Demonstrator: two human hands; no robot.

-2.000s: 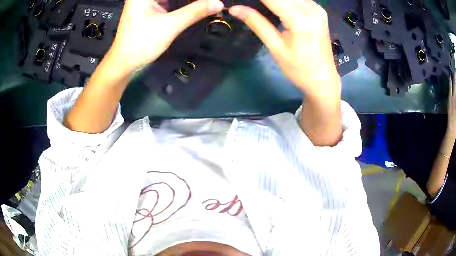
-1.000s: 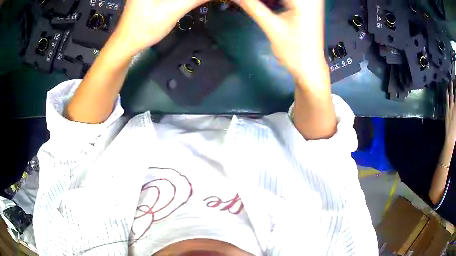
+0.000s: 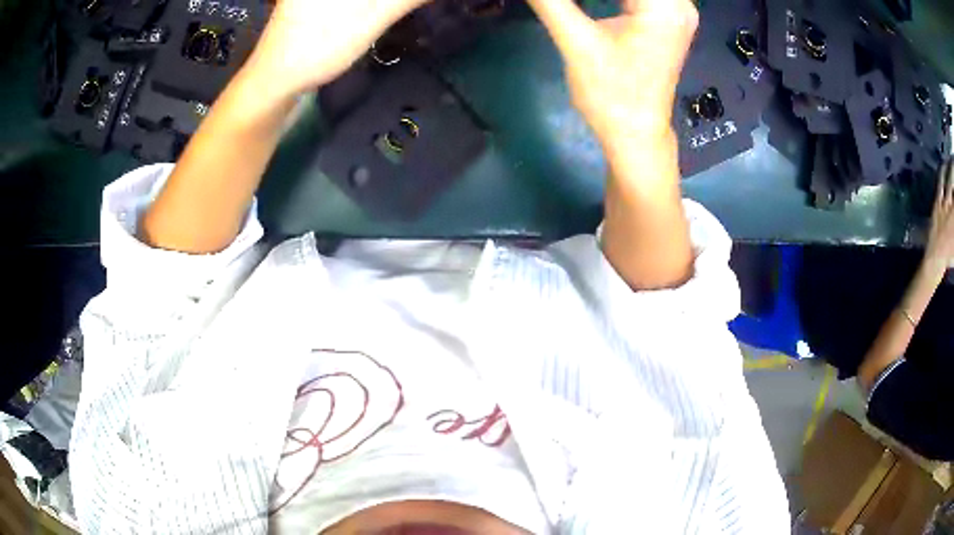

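Observation:
A black panel (image 3: 434, 167) lies tilted on the dark green bench near its front edge, with a gold ring (image 3: 401, 134) at its centre and a round hole. Another dark panel with a ring lies partly under my left forearm. My left hand (image 3: 335, 31) and my right hand (image 3: 622, 57) are at the top of the picture, beyond the near panel, both cut off by the top edge. The fingertips of my left hand are out of the picture. A dark panel shows between the hands, but what the fingers touch or hold cannot be seen.
Overlapping printed black panels (image 3: 220, 63) lie to the left, and more panels (image 3: 811, 68) are piled to the right. The bench edge (image 3: 544, 238) runs in front of me. Another person's arm (image 3: 910, 303) is at the far right. A blue object and a cardboard box (image 3: 858, 475) are below.
Both hands have moved up and partly out of the picture, then slightly further apart. More of the near panel shows. The other person's arm at the right has shifted.

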